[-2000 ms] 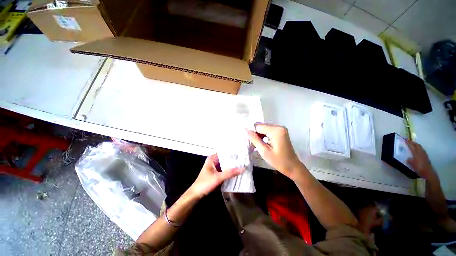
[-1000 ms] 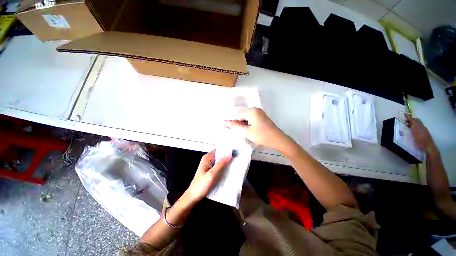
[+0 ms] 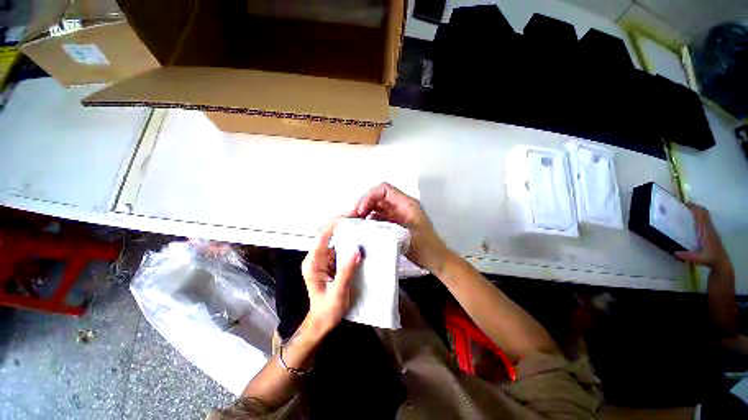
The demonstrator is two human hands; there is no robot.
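My left hand (image 3: 326, 283) grips a white inner tray (image 3: 373, 275) by its left side, thumb on its face, above the table's front edge. A thin whitish sleeve seems to cling around the tray; its outline is washed out. My right hand (image 3: 398, 220) is at the tray's upper end, with fingers bent behind the top edge; what the fingertips touch is hidden. Two stacks of white trays (image 3: 547, 190) lie on the table to the right, the second stack (image 3: 596, 182) close beside the first.
An open brown carton (image 3: 246, 90) stands at the back, a closed carton (image 3: 90, 53) left of it. Black boxes (image 3: 541, 90) stand in a row at back right. Another person's hand (image 3: 707, 242) holds a filled box (image 3: 663, 218). A plastic waste bag (image 3: 201, 303) lies below.
The tray is now held more upright and higher, at the table's edge. My right hand has moved from over the table to its top end. The other person's hand has shifted down the filled box.
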